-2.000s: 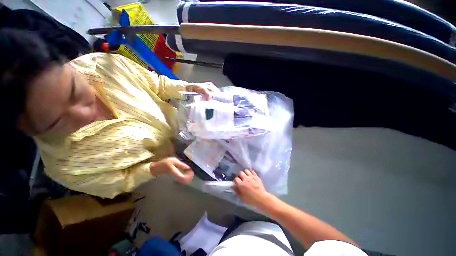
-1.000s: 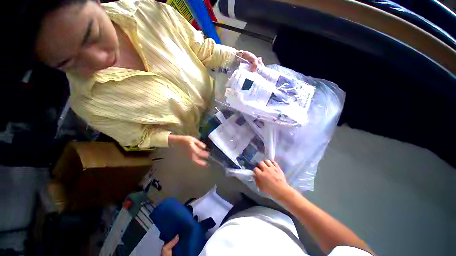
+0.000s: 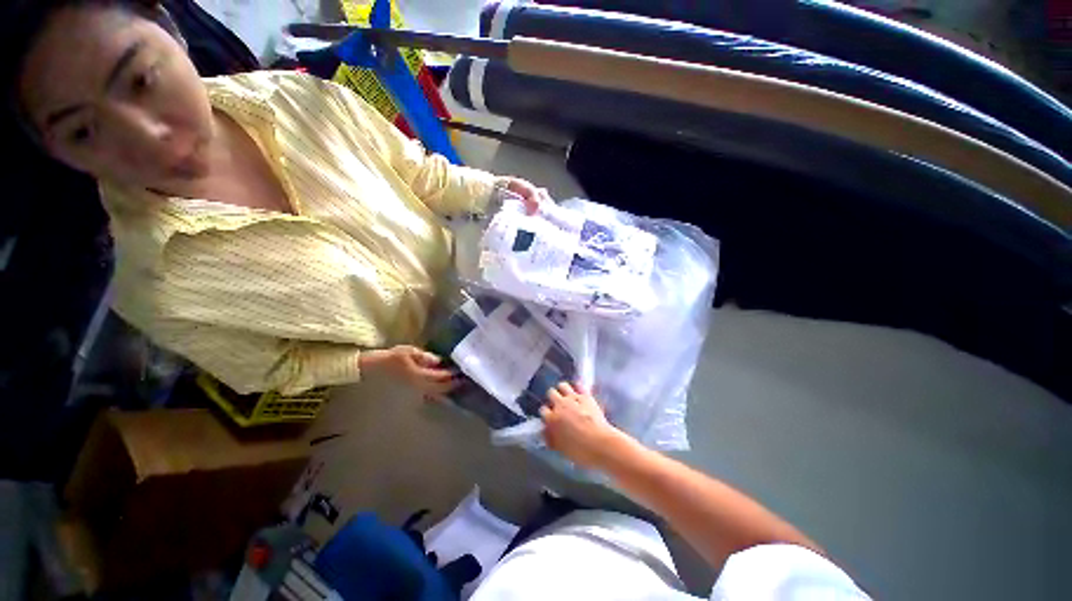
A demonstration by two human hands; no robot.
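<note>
A large translucent white plastic bag point(image 3: 670, 317) hangs open between me and another person. My right hand point(image 3: 573, 420) grips its near rim. Printed white packets point(image 3: 558, 261) show at the bag's far side, under the other person's hand. A printed paper point(image 3: 503, 352) and dark green items lie at the bag's mouth, by the person's other hand. My left hand is not in view. A blue thing point(image 3: 374, 561) shows at the bottom edge, beside my white shirt.
A person in a yellow striped shirt point(image 3: 282, 223) stands at the left. Plastic-wrapped fabric rolls point(image 3: 705, 59) and black fabric point(image 3: 799, 223) lie at the upper right. A cardboard box point(image 3: 176, 470) and a yellow crate point(image 3: 276, 405) are at the lower left.
The view shifted and returned. The person's lower hand has reached the bag's mouth, and their head is now raised. My left fingers, seen a second ago by the blue thing, are out of view.
</note>
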